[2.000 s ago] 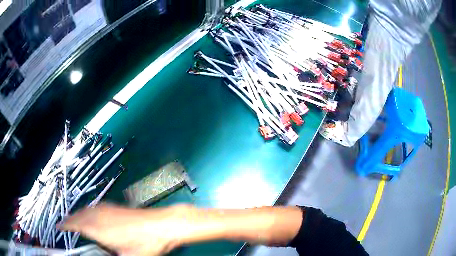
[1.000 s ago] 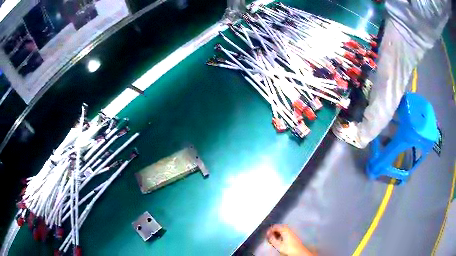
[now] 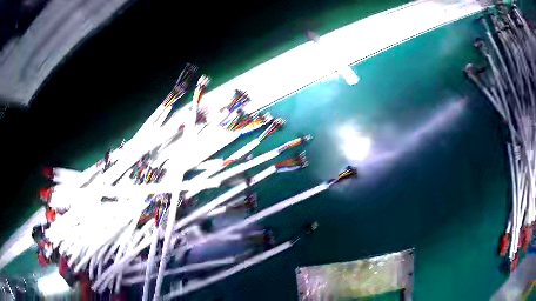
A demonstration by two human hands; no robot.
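Observation:
A large pile of white-sleeved wire harnesses [image 3: 194, 191] fans out on the left of the green bench. Their red connectors [image 3: 46, 194] point left, and the multicolour wires with small dark connectors [image 3: 348, 173] point right. A pale, worn flat metal plate [image 3: 355, 276] lies at the bottom edge, partly cut off by it. Neither of my hands is in the picture. The view is bright and blurred in places.
A second harness pile [image 3: 520, 123] stands at the right edge, its red ends downwards. A bright edge strip [image 3: 376, 36] runs along the far side of the green bench [image 3: 435, 194], beside a dark recess. A grey shape shows at the lower right corner.
The view has swung left and closer to the left pile. The forearm, then the fingers seen at the bottom, have left the picture. The metal block, stool and other person are also out of view.

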